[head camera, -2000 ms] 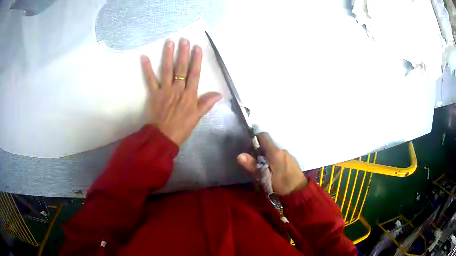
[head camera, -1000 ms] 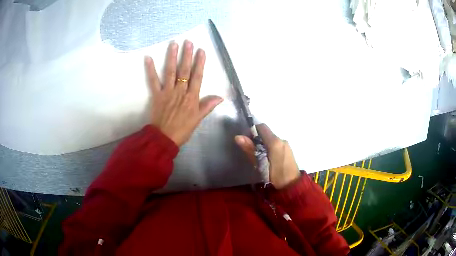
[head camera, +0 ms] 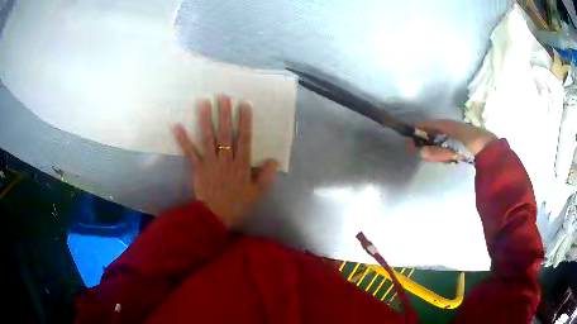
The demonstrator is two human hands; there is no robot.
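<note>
A white garment panel (head camera: 114, 95) lies flat on the grey-blue table (head camera: 354, 38), with a curved cut-out at its upper side and a straight right end. My left hand (head camera: 224, 161) rests flat on the panel, fingers spread, holding nothing. My right hand (head camera: 455, 140) grips the tailor's shears (head camera: 360, 104) by the pale-wrapped handle, right of the panel. The long dark blades point up and left, their tips at the panel's upper right corner. The blades look closed or nearly so.
A heap of white cloth pieces (head camera: 519, 95) lies along the table's right side. A blue container (head camera: 101, 250) stands below the table edge at lower left. A yellow wire rack (head camera: 436, 297) is below the near edge. A red cord (head camera: 379, 259) hangs at my front.
My right hand has moved right and up with the shears, which now slant more to the left. The view has shifted, and the panel's straight right end now stands out against the table.
</note>
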